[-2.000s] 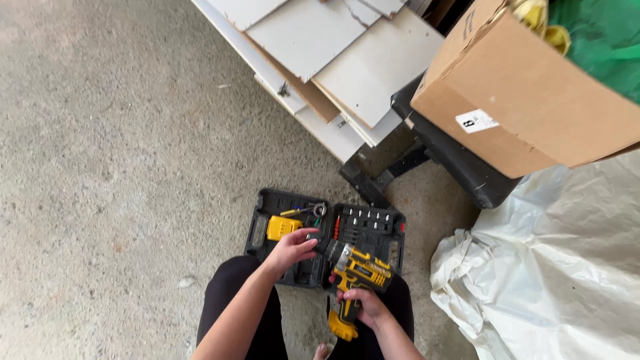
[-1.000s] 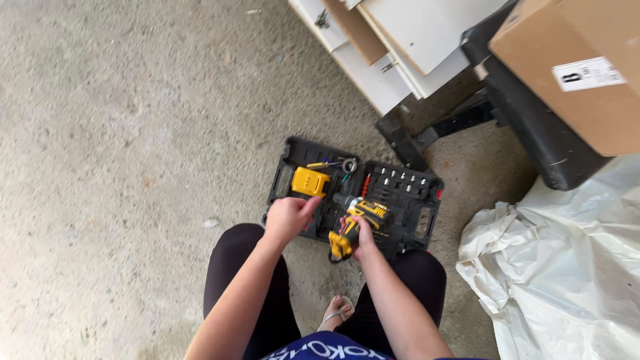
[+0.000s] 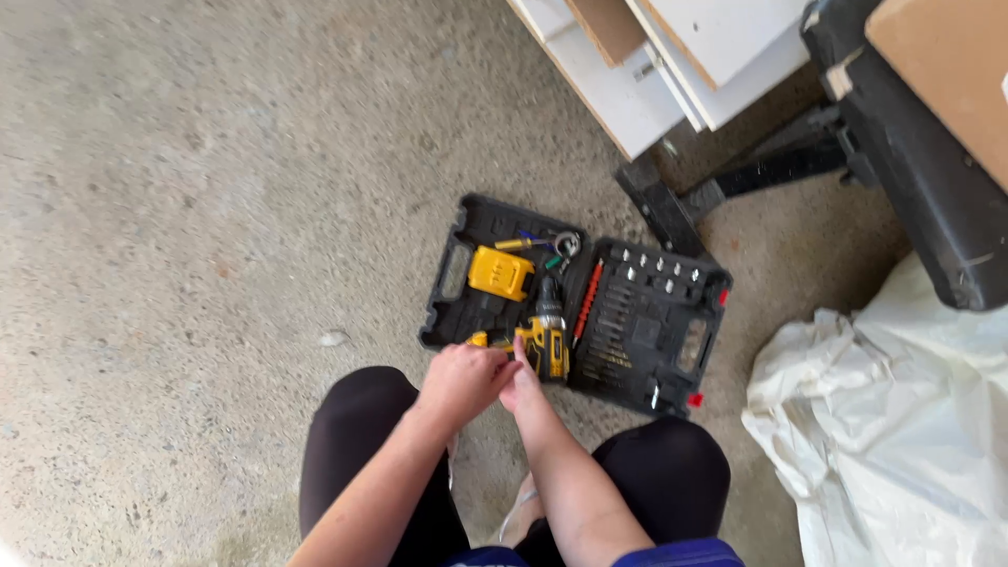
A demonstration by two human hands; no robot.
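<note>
An unfolded black plastic tool case (image 3: 650,331) lies on the concrete floor before my knees. The yellow and black cordless drill (image 3: 551,339) rests in its left half, chuck pointing away from me. My left hand (image 3: 465,382) is over the drill's battery end, fingers bent, largely hiding that end. Against it, my right hand (image 3: 520,382) touches the drill near its handle; how firmly either hand grips is hidden. A yellow battery pack (image 3: 501,273), a yellow-handled tool (image 3: 513,244) and a metal ring clamp (image 3: 566,244) lie above. The right half holds a red flexible shaft (image 3: 588,302), sockets (image 3: 661,264) and drill bits (image 3: 610,335).
White-faced boards (image 3: 622,98) are stacked at the upper right beside a black stand (image 3: 906,150), with a cardboard box (image 3: 953,67) on it. White plastic sheeting (image 3: 906,417) spreads at the right. A small pale scrap (image 3: 333,338) lies on the floor left of the case.
The drill, earlier held in my right hand above the case with its chuck toward the upper left, now lies in the case's left half. Both hands have come together at its battery end.
</note>
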